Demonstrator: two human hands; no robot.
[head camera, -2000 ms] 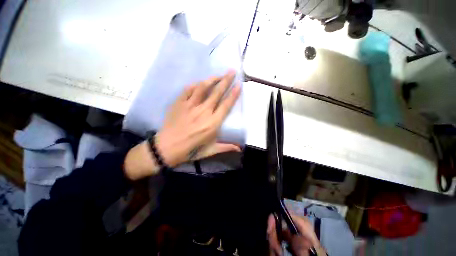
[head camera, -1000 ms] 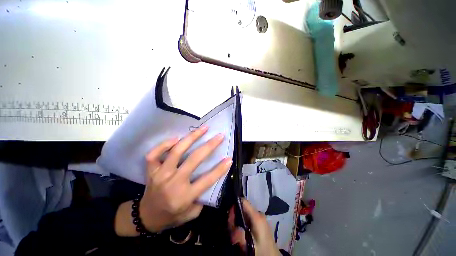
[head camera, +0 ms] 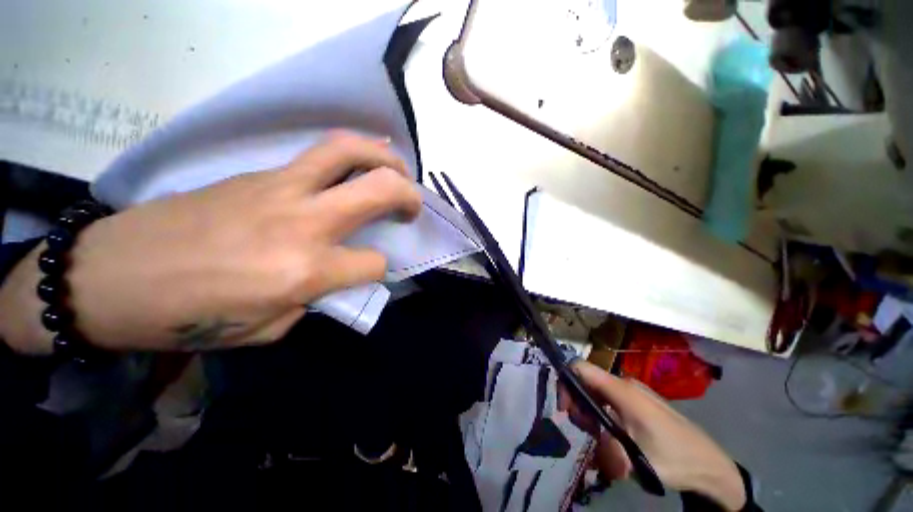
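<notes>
A pale grey-white garment panel with a black edge strip lies over the front edge of the white machine table, its corner turned towards the shears. My left hand, with a black bead bracelet, presses and grips the panel near that corner. My right hand holds the black fabric shears by the handles at the lower right. The blades point up and left, slightly apart at the tips, beside the panel's corner. A thin black sliver lies on the table right of the blades.
The sewing machine bed is at the upper right, with a teal bundle beside the pillar. Dark red-handled scissors lie at the table's right end. Below are cut grey and black pieces and a red bag-like item.
The panel has turned and shifted, and my left hand has moved left and up with it. The shears now tilt up-left. A black sliver now lies on the table.
</notes>
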